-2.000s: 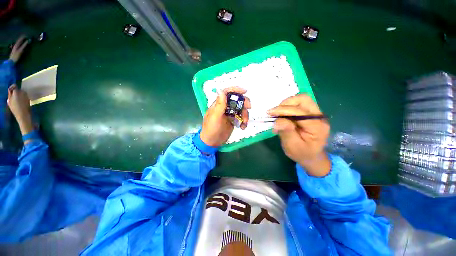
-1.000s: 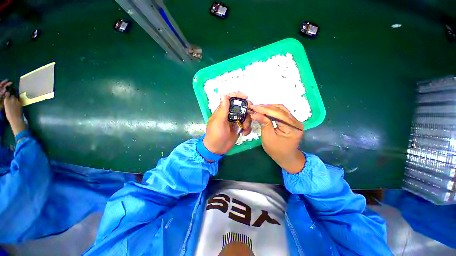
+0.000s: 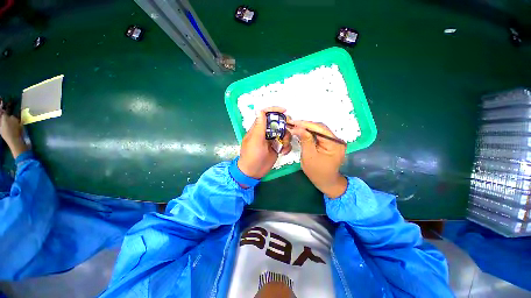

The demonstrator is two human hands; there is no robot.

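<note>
My left hand holds a small black device unit with white and silver details, above the near left part of the green tray. A small pale tab sticks out at the unit's lower edge. My right hand holds a thin dark tool, probably tweezers, whose tip end is at the unit's right side. Whether the tip grips anything is too small to tell. The green tray holds a heap of small white parts.
Several black units, one of them behind the tray, lie along the dark-green bench. A grey metal post slants at the back. Clear blister trays stand right. A neighbour's hand is left, near a cream-yellow sheet.
My right hand has moved left from over the tray to the unit, bringing the tool to it. The units along the bench have shifted left. The neighbour's hands have moved towards the left edge.
</note>
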